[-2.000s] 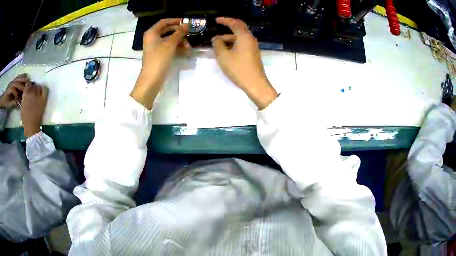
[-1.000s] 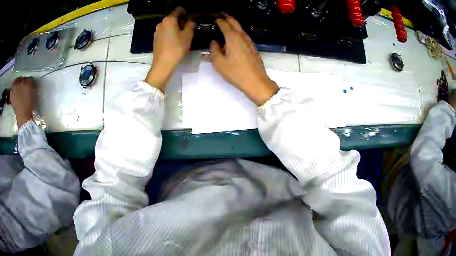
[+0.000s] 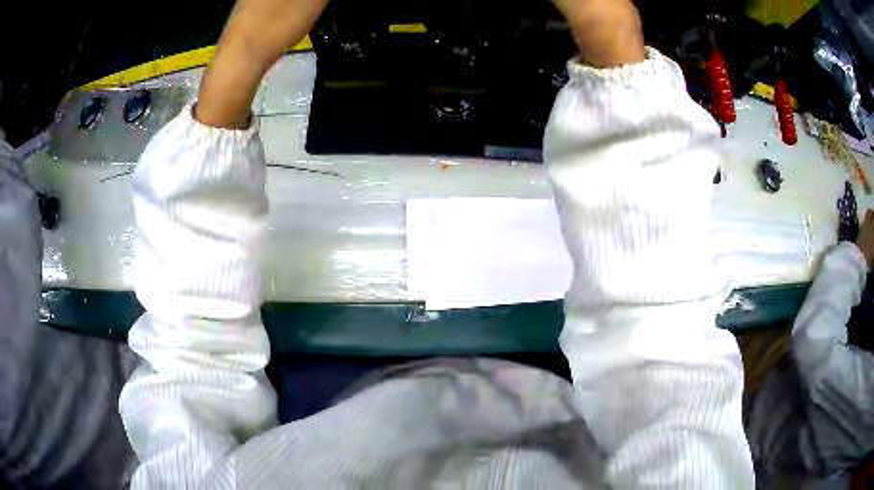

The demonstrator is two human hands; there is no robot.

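Note:
Both my arms reach forward over the bench, and my hands are cut off by the top edge. Only my bare left wrist and forearm show at upper left, and my bare right wrist at top right of centre. The black clamping fixture (image 3: 412, 124) lies between my arms, with a small round shiny-rimmed form (image 3: 450, 110) in it. A white paper sheet (image 3: 489, 249) lies in front of the fixture, partly covered by my right sleeve. What my fingers do is hidden.
Red clamp handles (image 3: 721, 88) hang at upper right. A round module (image 3: 770, 175) lies on the bench at right. Clear plastic (image 3: 67, 134) with two round modules (image 3: 136, 105) lies at left. Coworkers' sleeves (image 3: 829, 306) show at both sides.
My hands have left the fixture's near part and moved forward beyond the top edge. The view has shifted, so the fixture and bench sit lower. My left sleeve now covers more of the left bench.

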